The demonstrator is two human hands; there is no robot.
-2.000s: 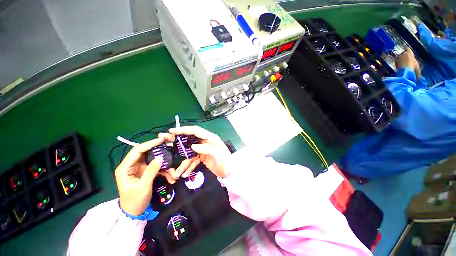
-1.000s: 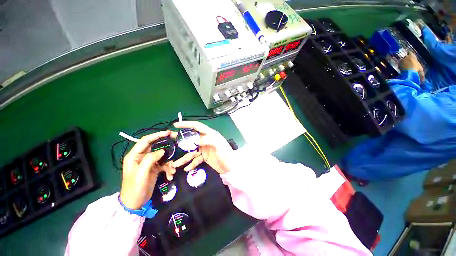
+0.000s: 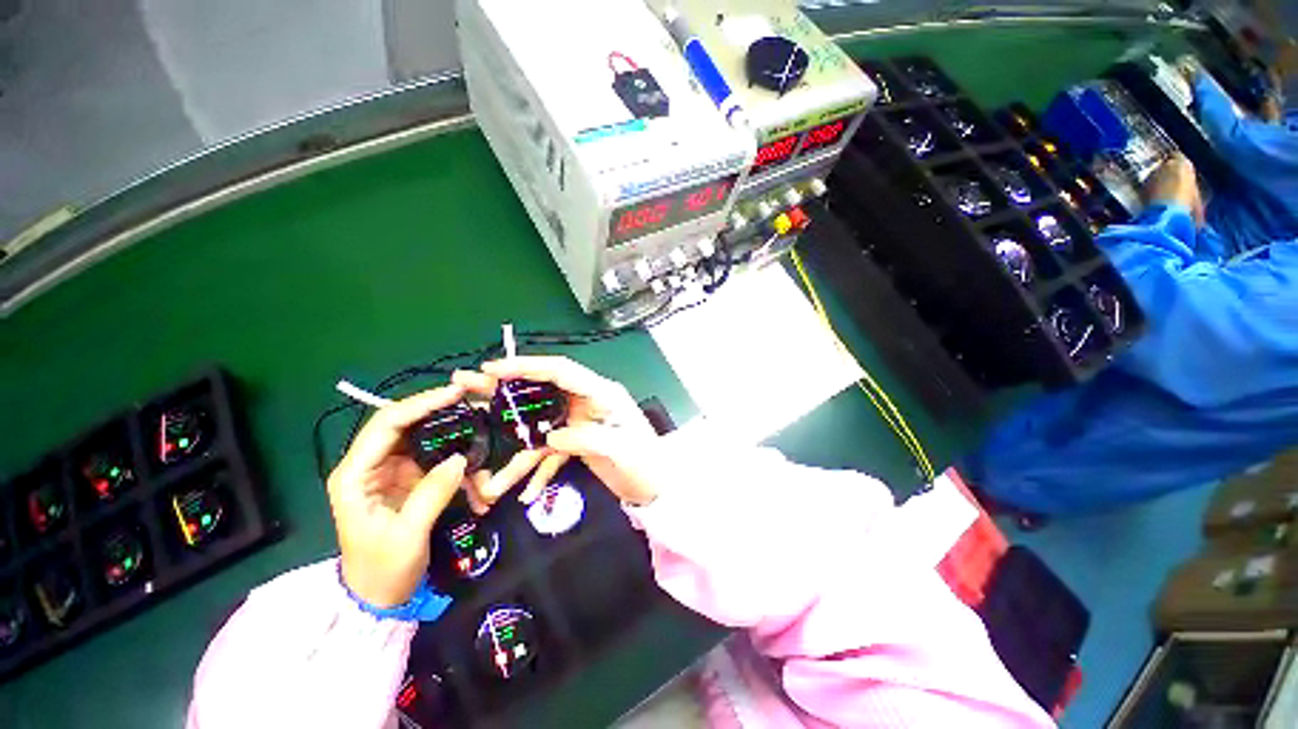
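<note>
My left hand (image 3: 387, 499), with a blue wrist strap, holds a round black gauge (image 3: 449, 436) whose dark face shows green marks. My right hand (image 3: 605, 434) holds a second gauge (image 3: 528, 409) beside it, with green marks and a pale line. The faces tilt up toward me. Black test leads (image 3: 413, 373) with white labels (image 3: 365, 395) run behind my hands to the power supply; their ends are hidden by my fingers. Below my hands a black foam tray (image 3: 577, 595) holds several gauges, partly covered by my hands and sleeves.
A second gauge tray (image 3: 254, 499) lies at left. Two power supplies (image 3: 548, 171) with red readouts stand behind a white paper sheet (image 3: 755, 349). Yellow wires (image 3: 885, 410) run right of the paper. Stacked gauge trays (image 3: 911, 278) and a coworker in blue (image 3: 1196, 328) are at right.
The gauge faces went from whitish-purple marks, then a bright white face on the right one, to dark with green marks. Both hands have shifted slightly and still hold the gauges.
</note>
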